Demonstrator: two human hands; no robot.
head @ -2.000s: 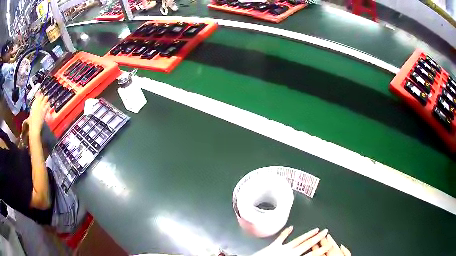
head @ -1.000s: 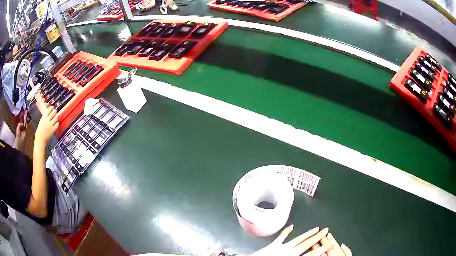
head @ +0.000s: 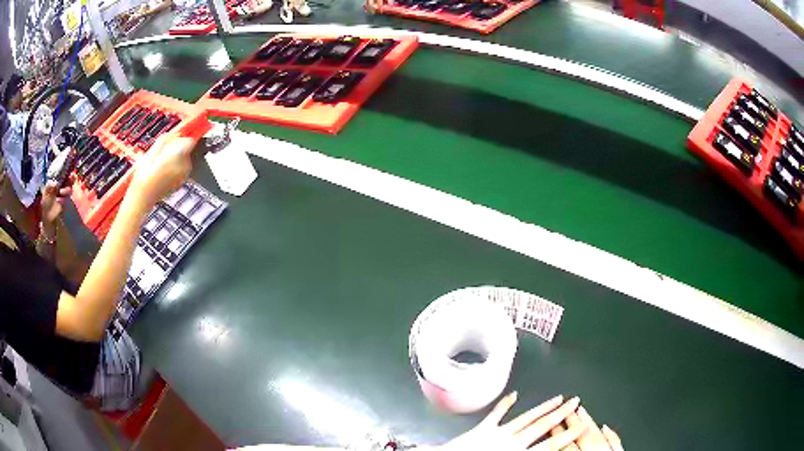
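A white label roll [head: 467, 361] stands on the dark green bench, with its loose printed end reaching to the right. My left hand [head: 520, 429] lies at the bottom edge, just below and right of the roll, not gripping it. Its fingers are apart and hold nothing visible. My right hand [head: 595, 432] is beside it, partly under the left fingertips. The bottom edge cuts off most of the right hand, so its grip cannot be told.
Red trays of black units stand on the green belt, one at upper left [head: 339, 116] and one at right [head: 702, 139]. A white bottle [head: 231, 169] stands near the belt's white strip. At left, a person reaches over a blister tray [head: 181, 220] beside another red tray [head: 94, 211].
The upper-left red tray has moved right along the belt. The neighbouring person's hand has moved up and right, close to the bottle. My hands and the roll have stayed nearly still.
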